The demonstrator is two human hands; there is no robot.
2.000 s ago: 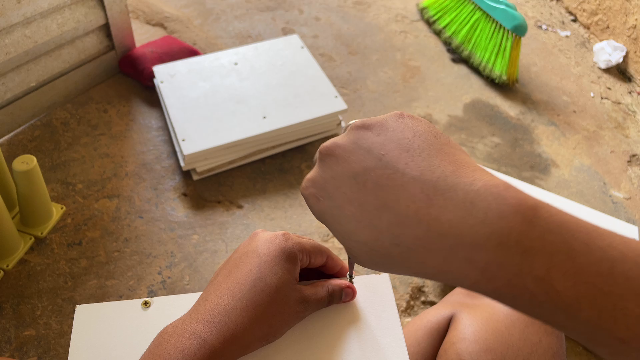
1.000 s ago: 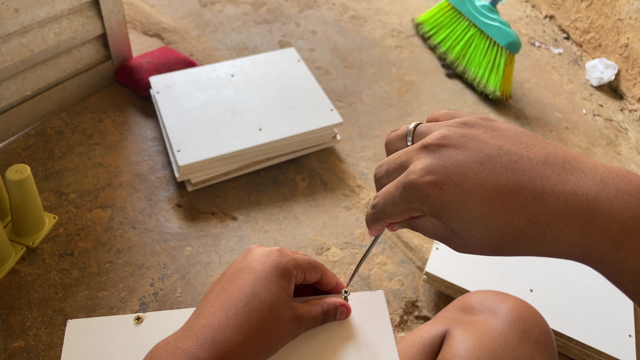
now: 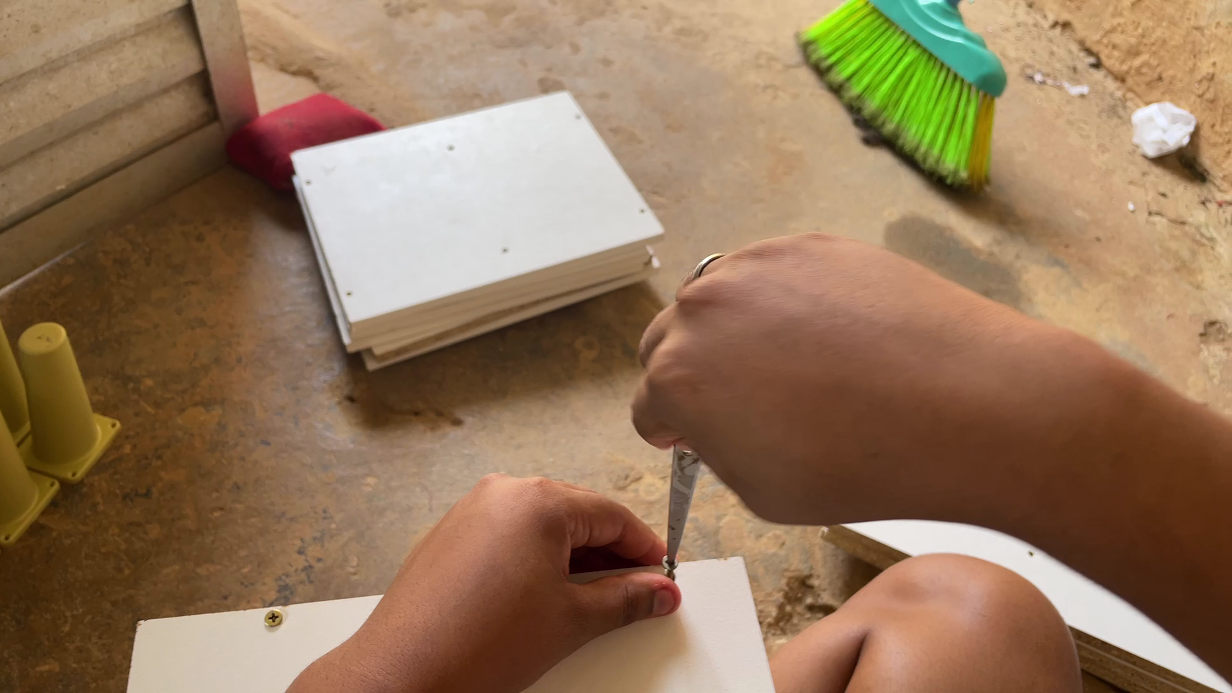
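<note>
My left hand (image 3: 520, 577) rests on a white panel (image 3: 712, 616) at the bottom, its thumb and forefinger pinching a small screw (image 3: 670, 568) upright near the panel's far edge. Above it, my right hand (image 3: 818, 375), with a ring on one finger, grips a tapered flat metal tool (image 3: 682, 496) whose tip meets the screw head. The tool's upper part is hidden in my fist. A brass-coloured cross-head screw (image 3: 273, 618) sits in the same panel, left of my left hand.
A stack of white drilled boards (image 3: 472, 212) lies on the floor beyond, against a red object (image 3: 298, 135). Yellow tapered legs (image 3: 60, 395) stand at left. A green-bristled broom (image 3: 905, 87) and crumpled white scrap (image 3: 1163, 129) are at upper right. Another white board (image 3: 1011, 558) lies beyond my knee (image 3: 962, 626).
My right hand has turned over the screw, and the tool now stands more upright than one second ago. My left hand keeps its pinch at the screw.
</note>
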